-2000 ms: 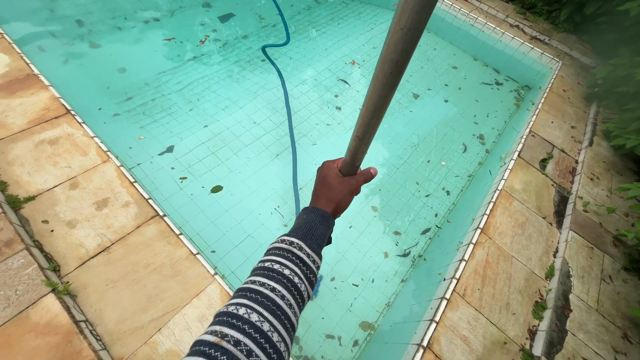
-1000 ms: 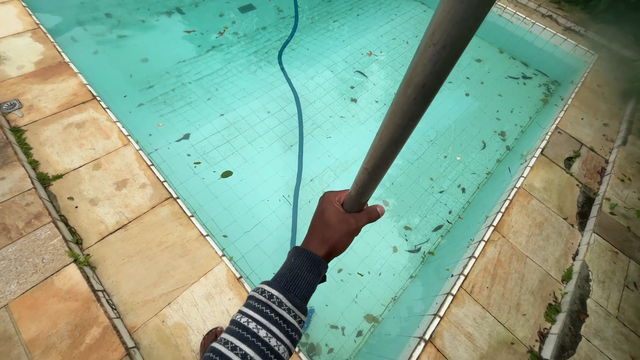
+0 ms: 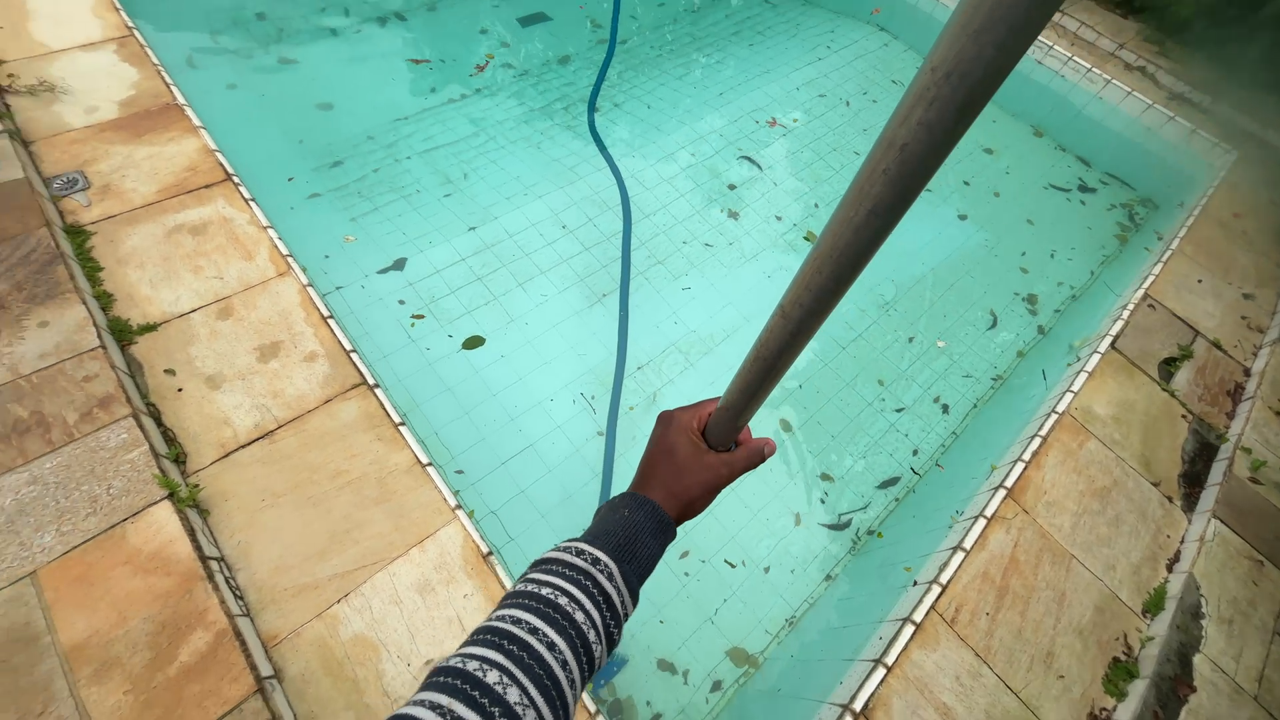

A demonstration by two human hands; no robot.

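Note:
My left hand [image 3: 700, 460], in a striped knitted sleeve, is closed around a long grey-brown pole [image 3: 870, 200] over the pool. From my fist the pole slants up and out at the top right of the view; whatever lies below the fist is hidden by hand and sleeve. Behind it, a blue hose [image 3: 625, 240] runs through the pool water [image 3: 500, 230] from the top down to near my wrist. A small blue object [image 3: 608, 672], partly covered by my sleeve, shows at the pool's near corner. My right hand is out of view.
Leaves [image 3: 473, 342] are scattered through the pool. White tiled edging [image 3: 345, 345] borders it, with stone paving [image 3: 310, 500] on the left and more slabs [image 3: 1060, 530] on the right. Weeds [image 3: 180, 492] grow in the joints. A metal drain cover [image 3: 68, 184] lies at the left.
The pole's upper part has swung to the right in the view and leans more, with my left hand still closed on it. The view has shifted somewhat.

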